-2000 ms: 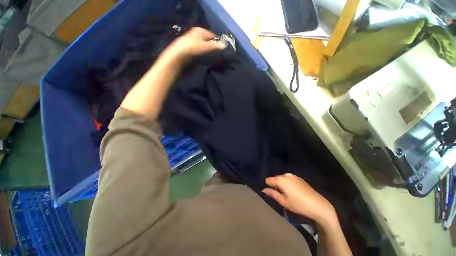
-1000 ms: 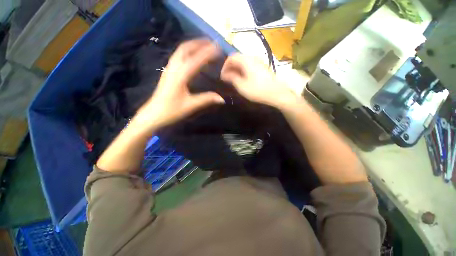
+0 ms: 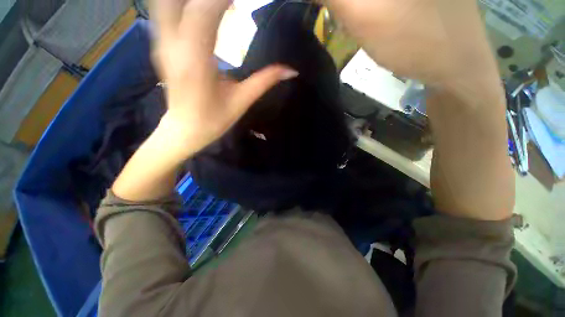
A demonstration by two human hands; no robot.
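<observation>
A black garment piece (image 3: 291, 117) hangs raised in front of me and runs down into my lap, with a small pale mark on it. My left hand (image 3: 198, 80) is at its left side, blurred, fingers and thumb spread apart. The thumb lies in front of the cloth; the fingertips reach the top edge. My right hand (image 3: 396, 31) is high at the right of the cloth, blurred and cut off by the top edge. Its fingertips are out of view, so its grip on the cloth cannot be told.
A blue bin (image 3: 46, 186) with dark cloth stands at the left. A blue crate (image 3: 207, 220) is below it. The cream machine table (image 3: 539, 217) is at the right, with the sewing machine (image 3: 378, 77) partly behind my right arm and pens (image 3: 519, 136) beyond it.
Both hands have moved up and apart, and the black cloth has been raised between them. The view has shifted, with the bin lower and the phone out of view.
</observation>
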